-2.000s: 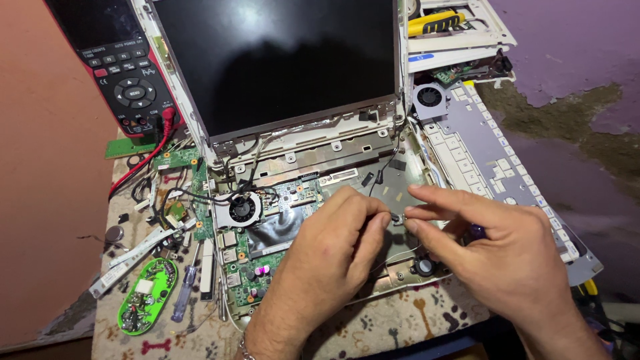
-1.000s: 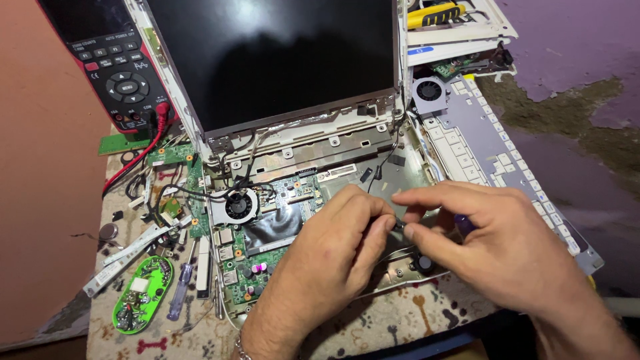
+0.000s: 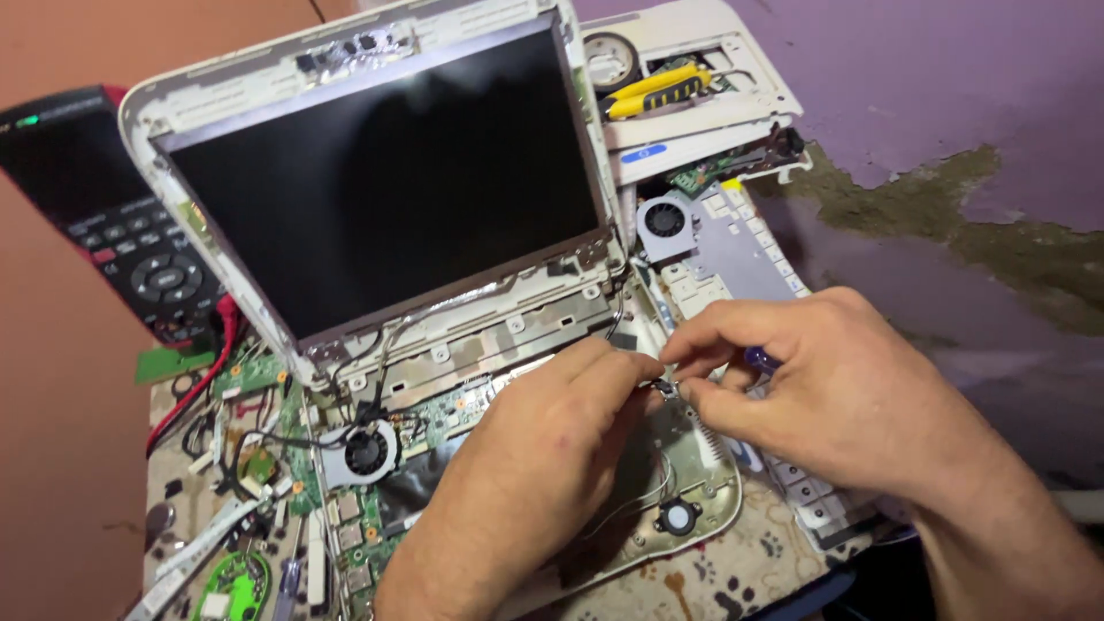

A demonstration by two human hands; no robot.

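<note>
My left hand (image 3: pixel 552 431) reaches over the opened laptop base (image 3: pixel 729 509), its thumb and index finger pinching one side of a small metallic part (image 3: pixel 666 389). Fingertips of my right hand (image 3: pixel 802 379) hold the other side of that part. A purple handle end (image 3: pixel 761 360) shows between the curled fingers of my right hand. Below the hands, a small round speaker (image 3: pixel 678 517) with thin wires sits at the base's front corner. Left of my left hand lie a cooling fan (image 3: pixel 366 451) and a green circuit board (image 3: pixel 352 526). The bare laptop screen (image 3: pixel 388 181) stands upright behind.
A red and black multimeter (image 3: pixel 147 250) leans at left with a red lead. Near it lie a green circuit board piece (image 3: pixel 228 591), a screwdriver (image 3: pixel 288 582) and loose parts. On the right are a second fan (image 3: pixel 666 222), a white keyboard (image 3: pixel 759 250) and yellow-handled pliers (image 3: pixel 660 90).
The view has shifted, bringing the screen's top edge into sight. Both hands stay close together over the base's right side, and the small part now shows between their fingertips.
</note>
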